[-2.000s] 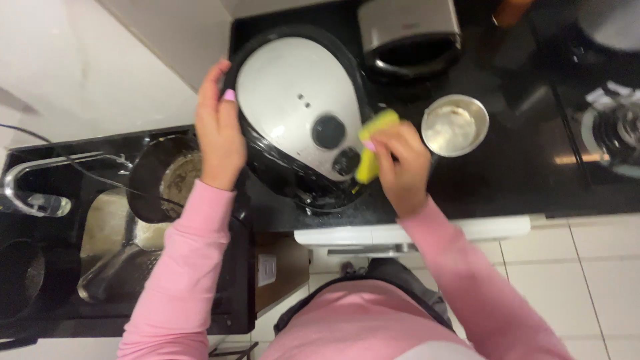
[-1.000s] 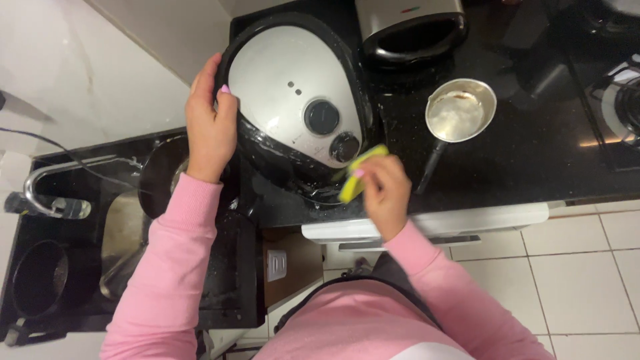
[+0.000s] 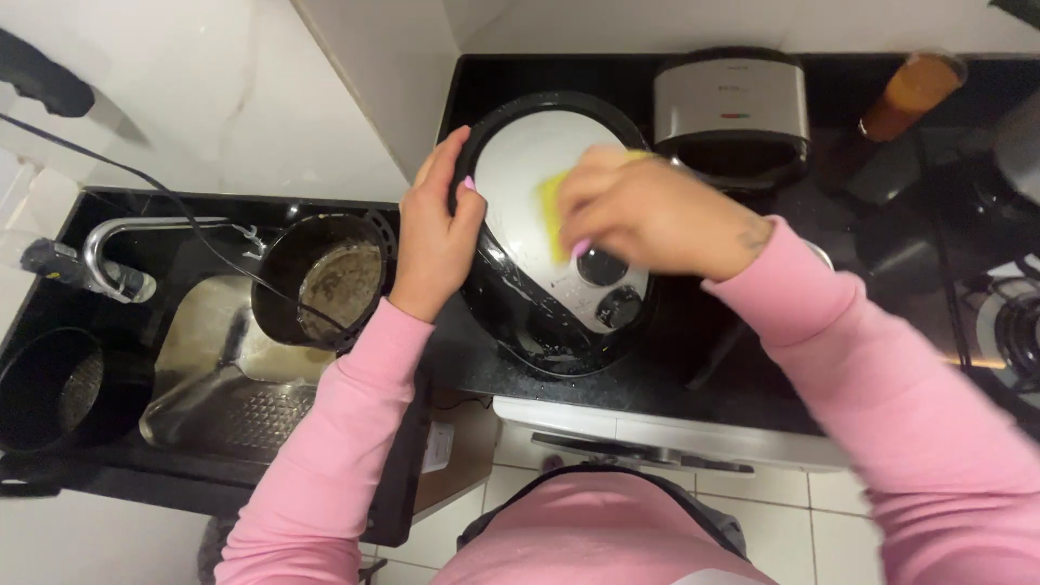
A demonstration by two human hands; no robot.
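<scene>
An air fryer (image 3: 520,183) with a silver front panel, black rim and two black knobs rests on the dark countertop, panel facing up. My left hand (image 3: 439,231) grips its black rim on the left side, thumb on the near face. In my right hand (image 3: 642,211), blurred by motion, is a yellow sponge (image 3: 552,211), pressed on the silver panel just above the knobs. Wet spots show on the black lower part of the body.
A silver and black sandwich maker (image 3: 731,101) stands behind to the right, with a glass of orange-brown liquid (image 3: 914,93) beyond it. At left, a black pot (image 3: 272,284) tilts over the steel sink (image 3: 195,333) near the faucet (image 3: 93,252). A gas burner (image 3: 1020,325) is far right.
My right hand and the sponge have moved from the air fryer's lower right edge up onto its silver panel. My left hand stays on the rim. My right arm now covers most of the small pan.
</scene>
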